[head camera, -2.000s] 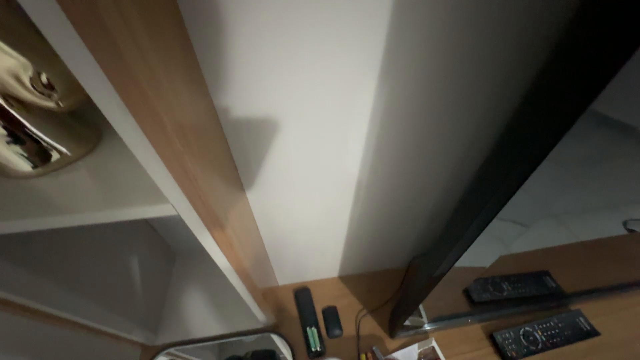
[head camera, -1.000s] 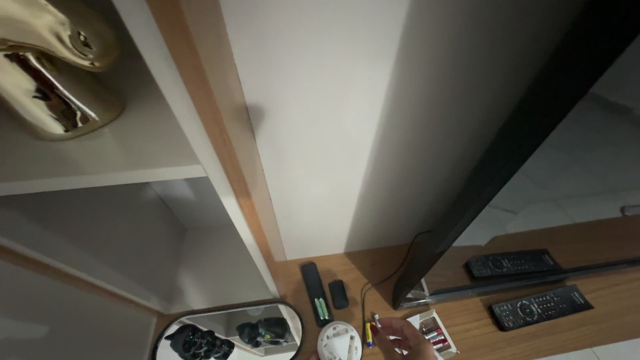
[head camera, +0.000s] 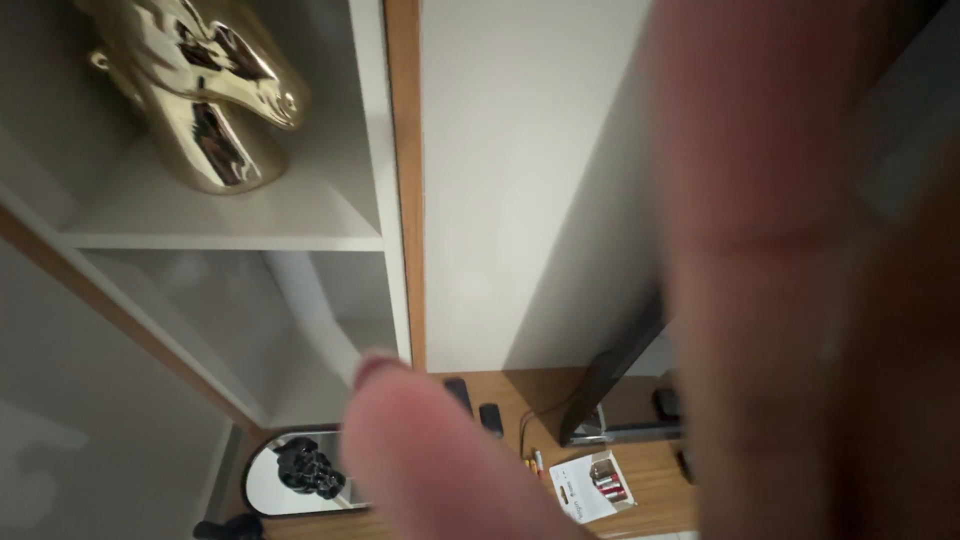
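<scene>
What appears to be my right hand (head camera: 600, 322) is very close to the camera and blurred, its thumb at lower centre and fingers at right spread apart. No held object shows in it. My left hand is not in view. Beyond the thumb, a dark remote control (head camera: 457, 391) is partly covered. Beside it lies a small black cover-like piece (head camera: 490, 420). Small batteries (head camera: 535, 463) lie near a thin cable. An open white battery pack (head camera: 587, 487) with red-and-silver batteries (head camera: 609, 486) rests on the wooden surface (head camera: 660, 487).
A shiny gold ornament (head camera: 217, 105) stands in the white shelf unit (head camera: 225, 241) at left. Below are an oval black-rimmed mirror tray (head camera: 262, 491) and a black figurine (head camera: 309, 466). A television's dark frame (head camera: 615, 375) leans into view at right, partly hidden by my fingers.
The hand at the batteries one second ago is not seen there; a hand now fills the right and lower centre. The round white device seen earlier is not visible. The view has shifted.
</scene>
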